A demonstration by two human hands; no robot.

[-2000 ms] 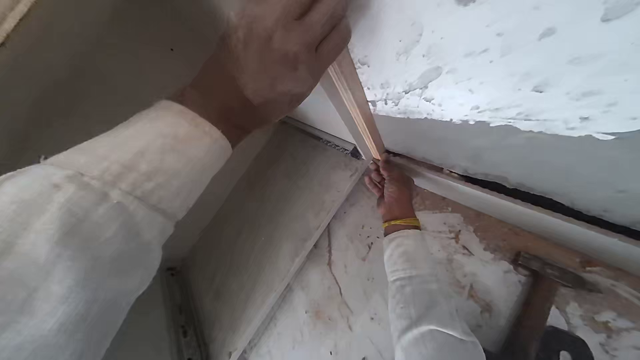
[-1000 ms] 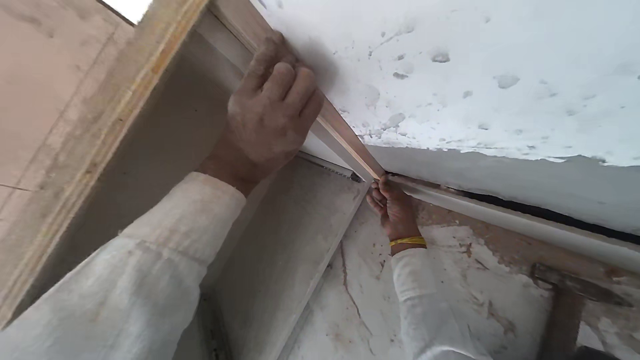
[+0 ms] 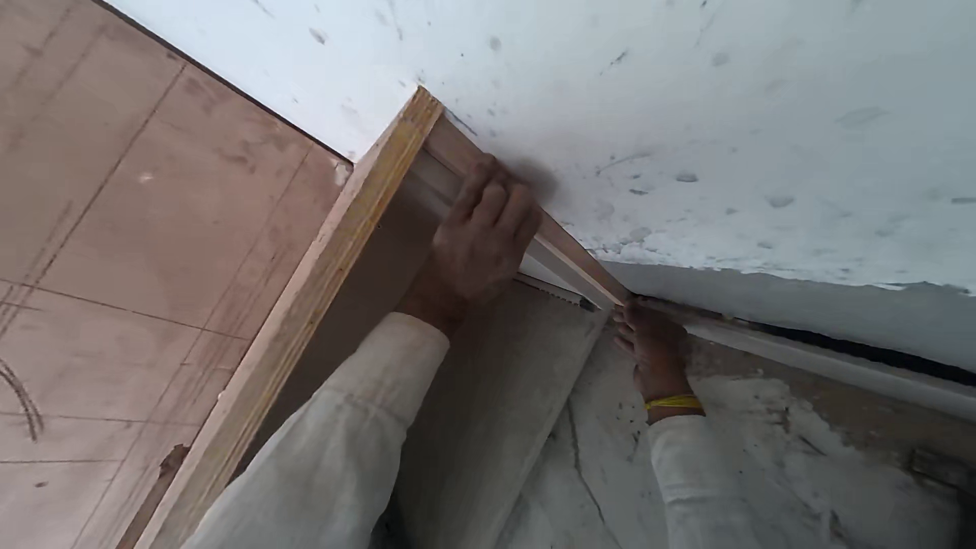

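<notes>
A thin wooden strip (image 3: 576, 255) runs along the white wall (image 3: 686, 137), inside the edge of a cabinet-like box with a raw plywood edge (image 3: 343, 267). My left hand (image 3: 488, 236) grips the strip's upper part, fingers curled over it close to the wall. Lower down, my right hand (image 3: 652, 339), with a yellow band at the wrist, has its fingertips at the strip's lower end, by the corner where a white rail (image 3: 801, 358) meets it. Its fingers are bent, and their grip is partly hidden.
A grey board (image 3: 496, 396) lies inside the box, beside the cracked, stained floor (image 3: 595, 457). A dark gap (image 3: 862, 347) runs between the wall and the rail. What looks like a hammer head (image 3: 942, 465) shows dimly at right. Pinkish panels with drawn lines (image 3: 152, 229) fill the left.
The view has shifted, showing more of the wall and the box's plywood edge. My left hand has moved up along the strip since two seconds ago. My right hand stays at its lower end.
</notes>
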